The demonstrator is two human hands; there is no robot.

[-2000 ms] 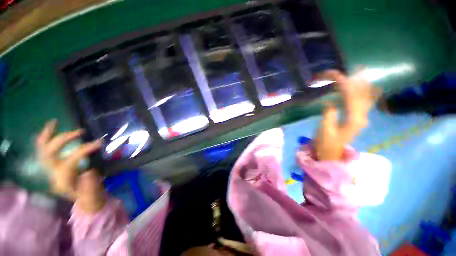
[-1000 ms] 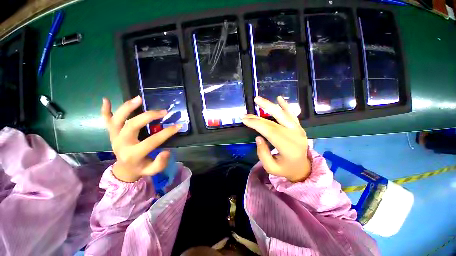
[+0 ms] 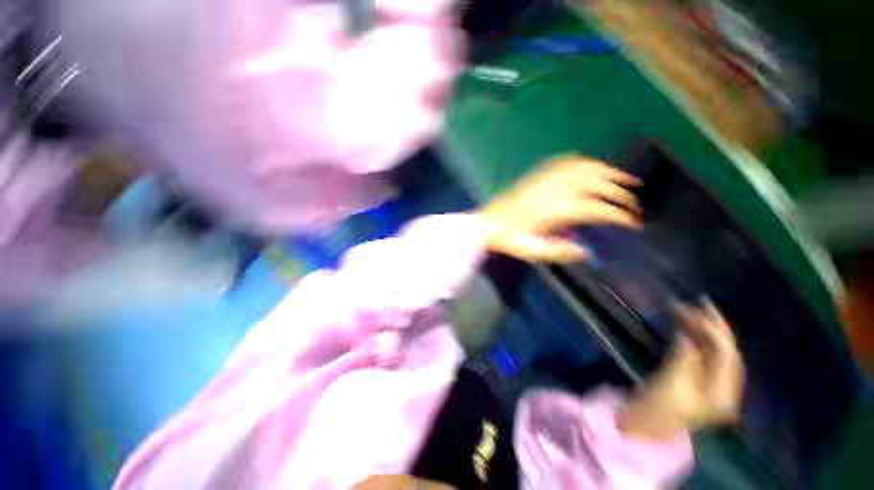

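The black phone tray (image 3: 767, 316) lies slantwise on the green mat at the right of the view, strongly blurred. Its separate phones cannot be told apart. My left hand (image 3: 565, 211) is over the tray's near left end, palm down with fingers apart, holding nothing that I can see. My right hand (image 3: 700, 373) is blurred at the tray's near edge, lower right, with its fingers bent. Whether it touches or holds a phone cannot be told.
Another person in a pink smock (image 3: 355, 96) sits close at the upper left. The green mat (image 3: 537, 124) shows beyond my left hand, with a blurred blue stick (image 3: 565, 45) near its far end. A brown strip runs along the far edge. Blue floor (image 3: 192, 354) is at lower left.
The view has swung left, so the tray now appears at the right and slanted. The neighbouring person has come into view large. My left hand's fingers remain spread; the picture is now strongly blurred.
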